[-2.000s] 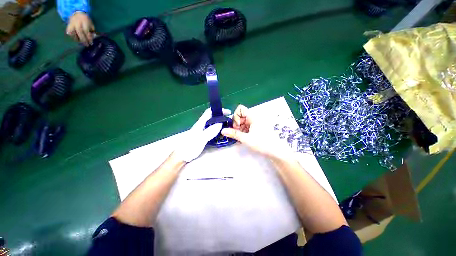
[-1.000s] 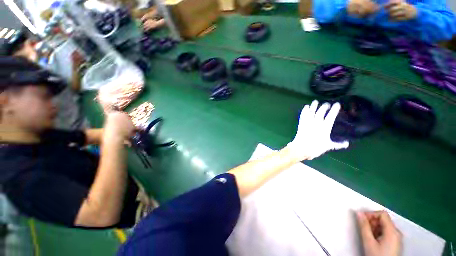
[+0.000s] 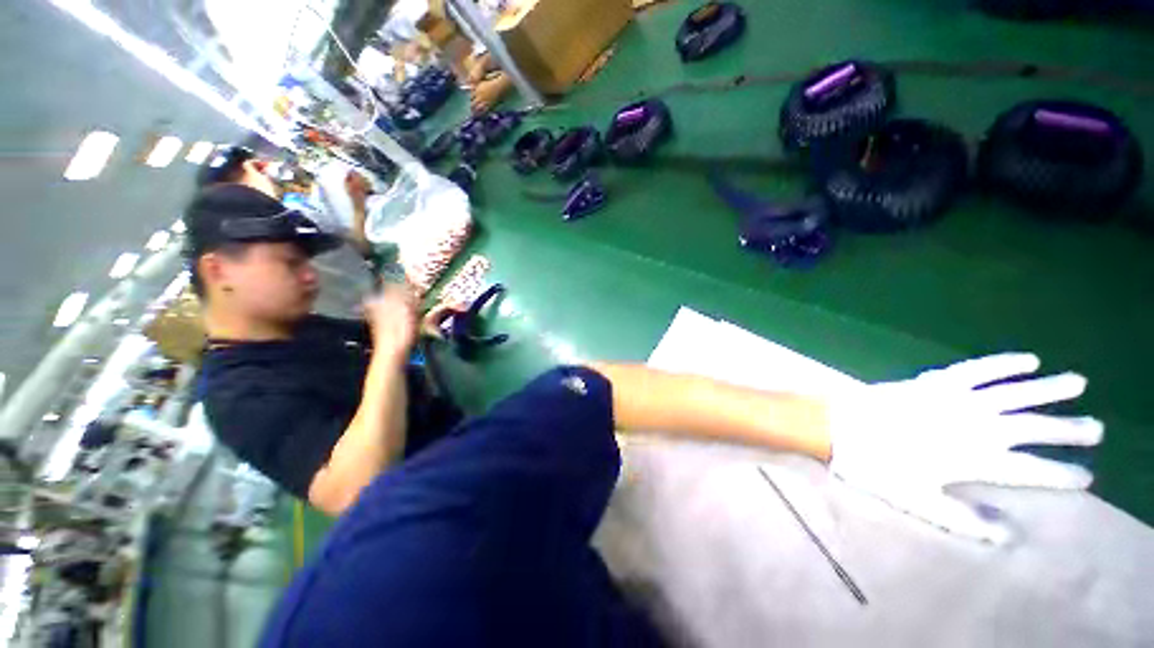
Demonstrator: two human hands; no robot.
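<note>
My left hand (image 3: 955, 443), in a white glove, is open with its fingers spread to the right, over the right part of the white work mat (image 3: 709, 506). Nothing shows in it. My right hand is out of the picture. A navy-black stand part (image 3: 787, 237) lies on the green table beyond the mat, its arm pointing up and left. It is a little blurred and sits just left of a round black ribbed fan housing (image 3: 892, 175). A thin dark line (image 3: 814, 535) shows on the mat, left of my glove.
More fan housings with purple cells (image 3: 1063, 149) stand across the green table (image 3: 608, 279). Another dark part (image 3: 583, 198) lies farther left. A person in a dark cap and shirt (image 3: 285, 392) works at the left, by dark parts (image 3: 475, 323). A cardboard box (image 3: 563, 44) stands at the back.
My left hand has moved back from the housings to over the mat. The stand part now shows beside the housings. My right hand has left the picture. The view has turned left.
</note>
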